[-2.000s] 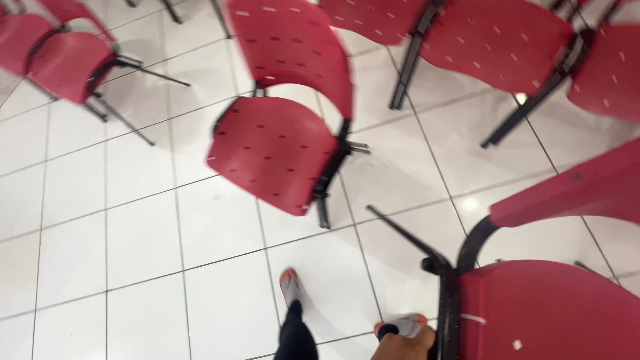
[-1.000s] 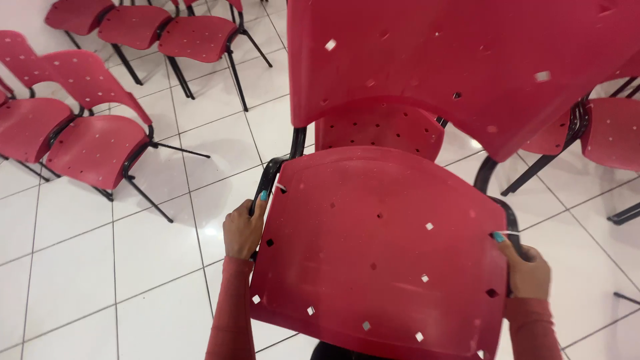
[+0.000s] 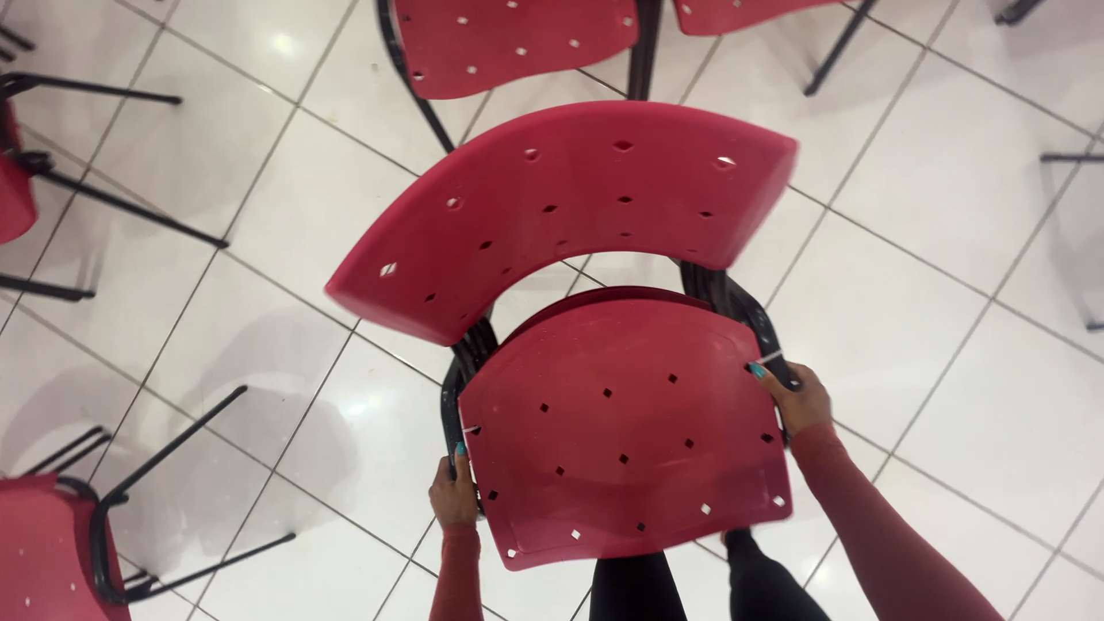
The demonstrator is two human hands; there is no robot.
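A red plastic chair [image 3: 621, 423] with a black metal frame is right before me, its perforated backrest [image 3: 569, 207] on the far side. Another seat edge shows just under its seat, so it seems stacked on a similar chair. My left hand [image 3: 454, 492] grips the frame at the left edge of the seat, thumb on top. On the right side, my right hand [image 3: 800, 398] is closed around the frame tube, its thumb at the seat edge. The fingers beneath are mostly hidden. Whether the lower chair's legs touch the floor cannot be seen.
Beyond the backrest stands another red chair [image 3: 517, 39], with part of one more [image 3: 742, 10] to its right. A red chair [image 3: 43, 552] at lower left has black legs reaching toward me. More chair legs [image 3: 129, 203] cross the upper left. White tiles [image 3: 345, 466] cover the floor.
Two seconds ago one hand was at a chair on the right; a second ago both held a chair by its sides. The held chair's backrest now appears lower and farther from me. The view has shifted.
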